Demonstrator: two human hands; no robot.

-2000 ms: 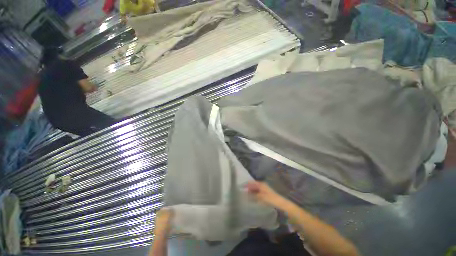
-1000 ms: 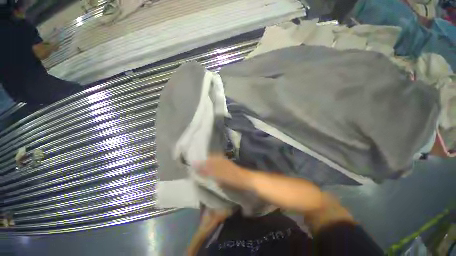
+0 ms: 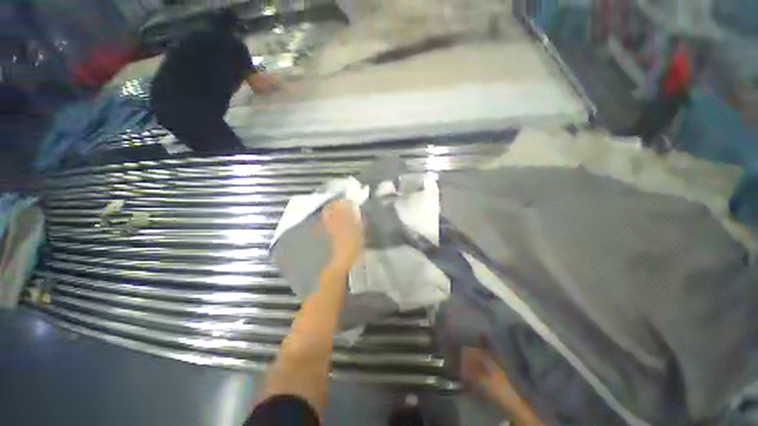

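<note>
A grey fabric piece with white parts [image 3: 401, 277] lies bunched on the slatted metal table [image 3: 208, 274]. My left hand [image 3: 341, 226] is on its upper left part; the fingers are blurred, and I cannot tell if they grip it. My right hand [image 3: 482, 371] is low, at the near edge of the dark grey fabric, blurred, its grip unclear. A large grey fabric heap [image 3: 582, 241] with a pale edge strip covers the right side of the table.
A person in dark clothing [image 3: 199, 79] leans at the far table with pale strips [image 3: 399, 106]. Cream fabric [image 3: 607, 154] lies behind the grey heap. Light blue fabric [image 3: 100, 125] is at the far left. Small pale pieces [image 3: 125, 218] lie on the slats.
The smaller grey piece has gone from hanging open between my hands to a bunched heap on the slats. My left hand has moved forward onto it; my right hand has moved back to the right.
</note>
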